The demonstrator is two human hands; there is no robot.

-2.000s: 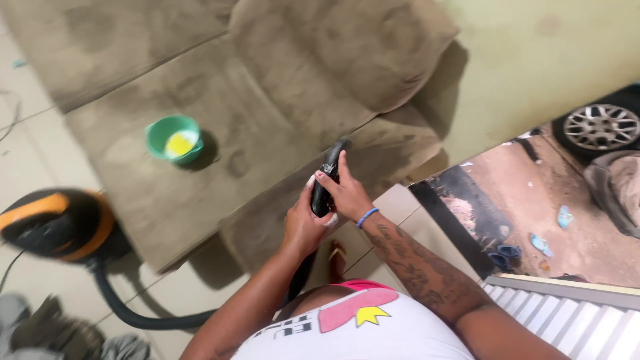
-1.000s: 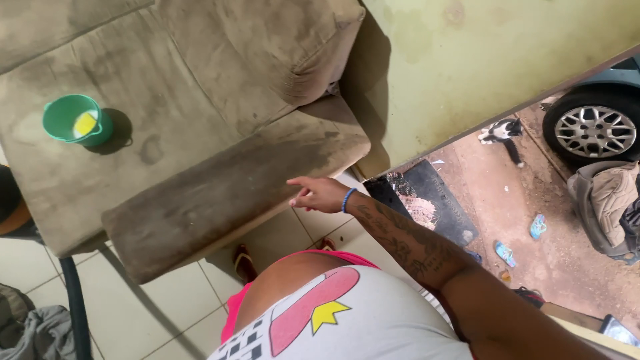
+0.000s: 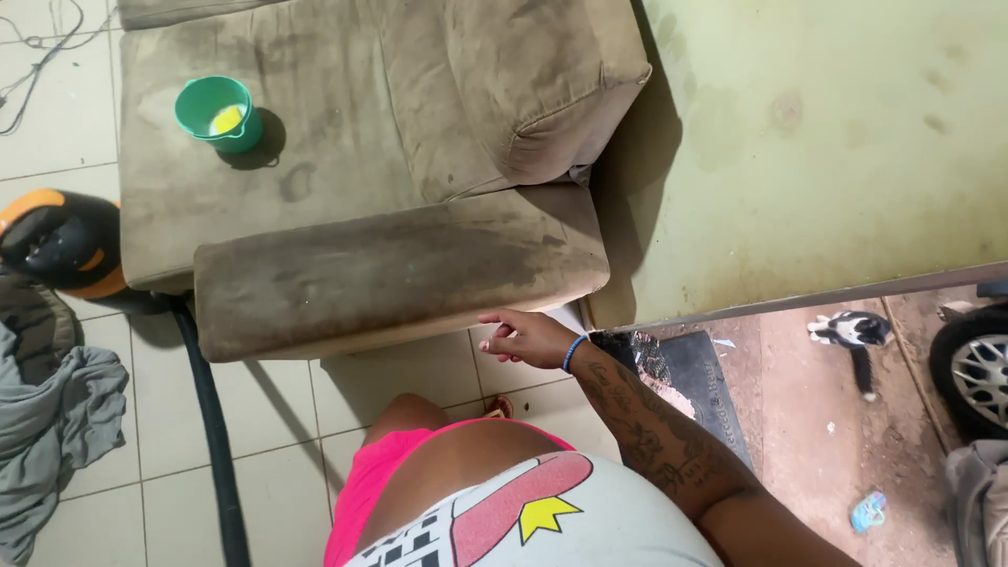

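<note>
My right hand (image 3: 529,340), with a blue band at the wrist, is held just off the near side of the sofa's armrest (image 3: 394,272), fingers bent and holding nothing. My left hand is out of view. The brown fabric sofa (image 3: 315,173) has dark stains on its seat and damp-looking patches on the armrest. On the seat stands a green plastic bucket (image 3: 246,135) with a yellow object (image 3: 227,120) inside, perhaps a sponge. A black and orange vacuum cleaner (image 3: 67,244) is at the left, its black hose (image 3: 211,425) running down the view.
Gray cloth (image 3: 79,417) lies on the tiled floor at the left, and a cable (image 3: 39,71) at upper left. A stained wall (image 3: 819,157) borders the sofa. Beyond the doorway are a dark mat (image 3: 709,386), a cat (image 3: 854,329), a flip-flop (image 3: 869,512) and a car wheel (image 3: 980,370).
Two seconds ago both hands held a black vacuum handle by the armrest; one second ago only my right hand showed, without it. Its pointing finger has since bent. The view has shifted.
</note>
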